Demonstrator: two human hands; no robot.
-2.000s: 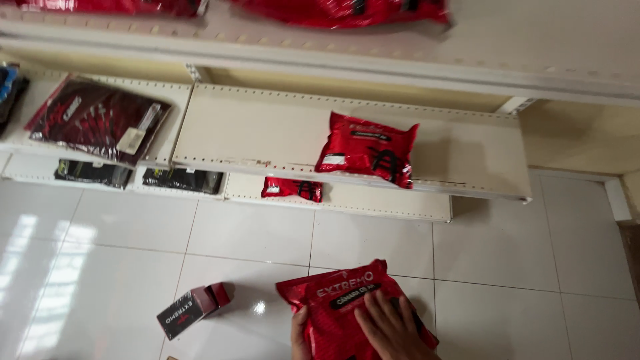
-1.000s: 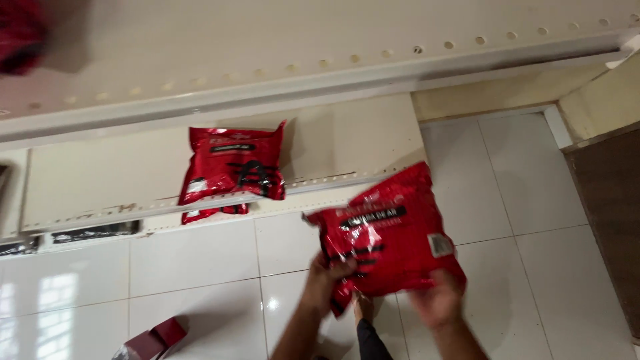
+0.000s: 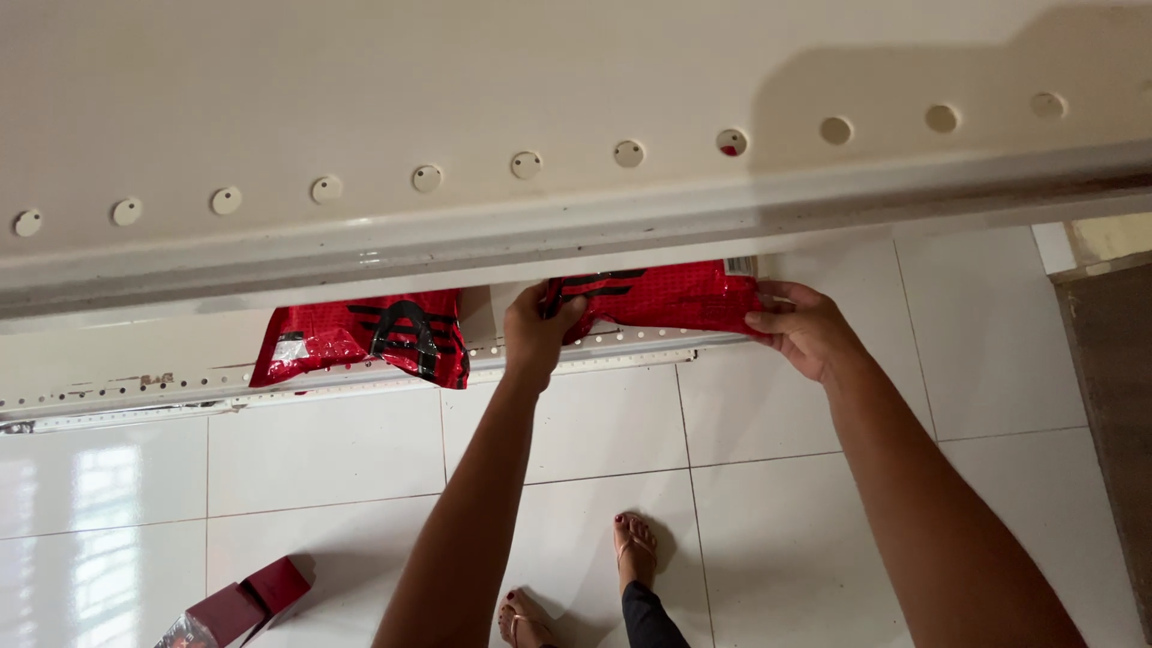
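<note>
A red plastic packet with black stripes [image 3: 666,299] is held between my two hands at the lower shelf, its upper part hidden under the upper shelf's edge. My left hand [image 3: 540,328] grips its left end, thumb on the front. On its right end are the thumb and fingers of my right hand [image 3: 796,324]. Another red packet with a black emblem [image 3: 364,337] lies on the lower shelf [image 3: 117,364], left of my left hand, jutting slightly over the front edge.
The perforated white upper shelf [image 3: 450,99] spans the top of the view. Dark red boxes [image 3: 229,612] stand on the tiled floor [image 3: 585,432] at lower left. My sandalled feet [image 3: 634,540] are below the shelves. A brown surface [image 3: 1111,378] borders the right side.
Both hands have carried the held packet from over the floor to the lower shelf, right of the other packet. The view has moved closer to the upper shelf.
</note>
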